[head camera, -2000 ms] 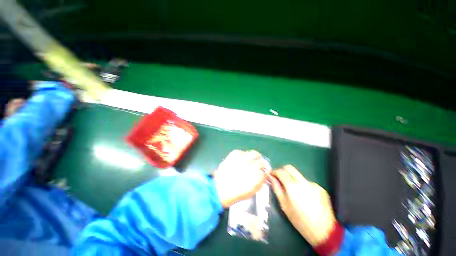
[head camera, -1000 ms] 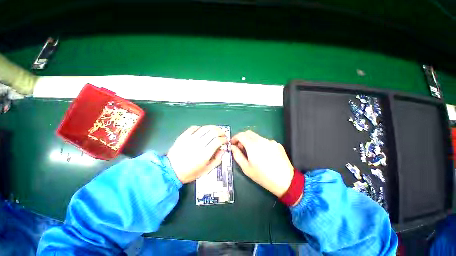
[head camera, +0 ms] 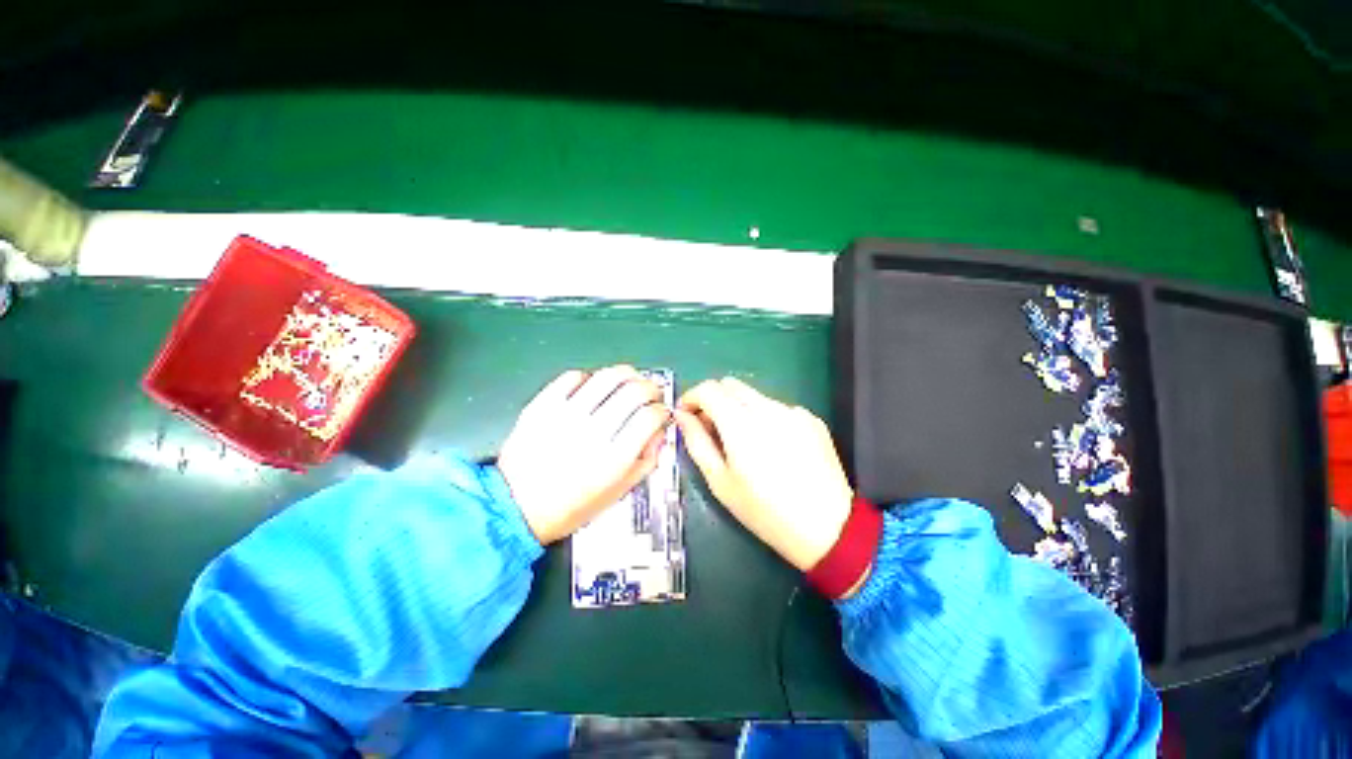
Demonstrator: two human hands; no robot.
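Observation:
A phone mid-frame (head camera: pixel 630 552) lies flat on the dark-green bench in front of me, its long side pointing away. My left hand (head camera: pixel 586 452) lies over its upper left part, fingertips bent at its upper right edge. My right hand (head camera: pixel 764 467) is at the same edge from the right, thumb and forefinger pinched close to the left fingertips. Whatever is between the fingertips is too small to tell. The fingers hide the frame's upper part.
A red bin (head camera: pixel 220 356) with small yellowish strips stands at the left. A black two-section tray (head camera: pixel 949 386) stands at the right, with blue-and-white small boards in its left section. Beyond the white edge strip (head camera: pixel 593 264), phone pieces lie on the green belt. An orange-red bin (head camera: pixel 1339 430) shows at the right rim.
The view has steadied and turned since the first frame. Both hands stay at the mid-frame's upper right edge, with only slight finger movement over the last second.

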